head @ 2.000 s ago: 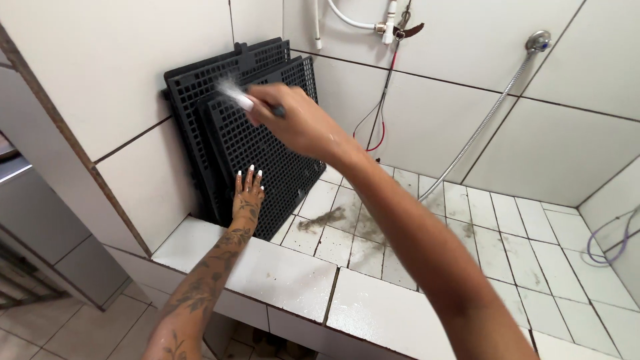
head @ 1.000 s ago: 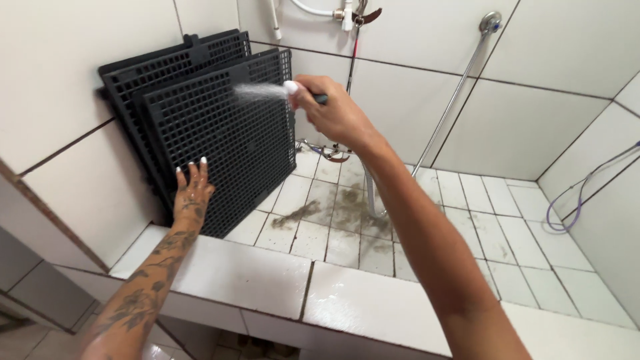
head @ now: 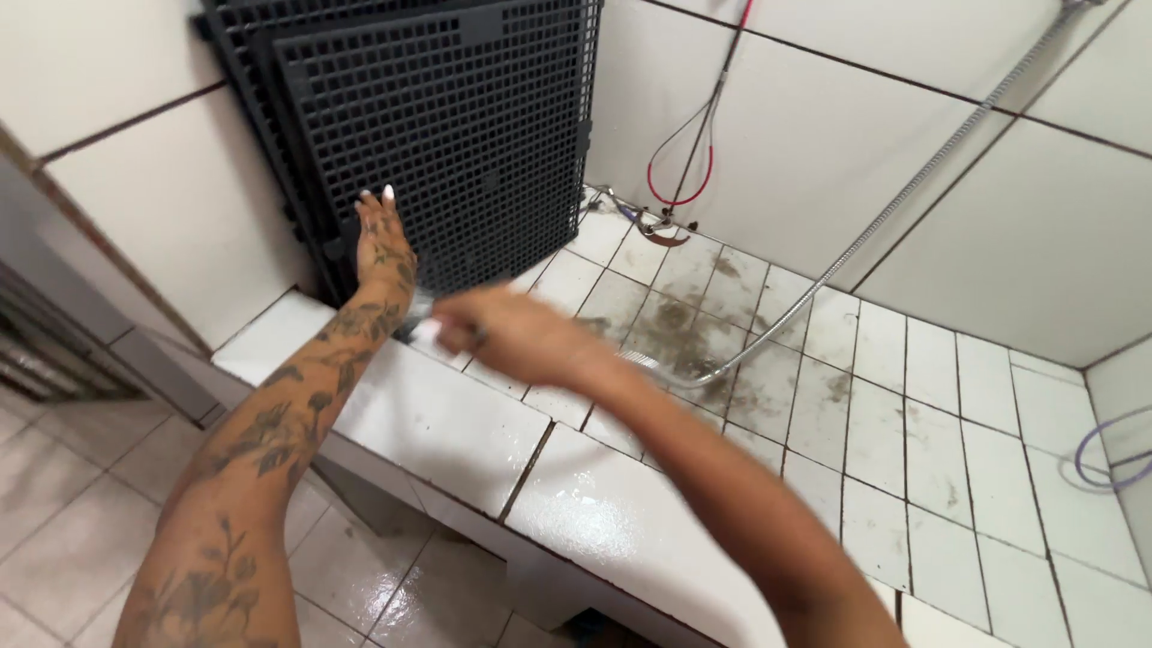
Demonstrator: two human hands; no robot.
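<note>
Two black plastic grates (head: 450, 135) lean one against the other in the left corner of a white-tiled basin. My left hand (head: 385, 238) lies with spread fingers against the lower left part of the front grate. Near that grate's bottom edge is my right hand (head: 504, 333), blurred by motion, its fingers closed round a small sprayer whose body is mostly hidden. A pale blurred spray shows between the two hands. The metal shower hose (head: 864, 238) runs from the upper right down to the basin floor, toward my right wrist.
A wet tiled ledge (head: 450, 423) borders the basin in front. Brown dirt marks (head: 675, 328) spot the basin floor (head: 864, 423). A red-looped cord (head: 710, 171) hangs at the back wall above a brownish curved piece (head: 664, 238). A purple cord (head: 1084, 463) hangs at the right.
My right hand has moved down from the upper part of the grates to their bottom edge, with the spray. My left hand stays on the front grate. The view has moved closer.
</note>
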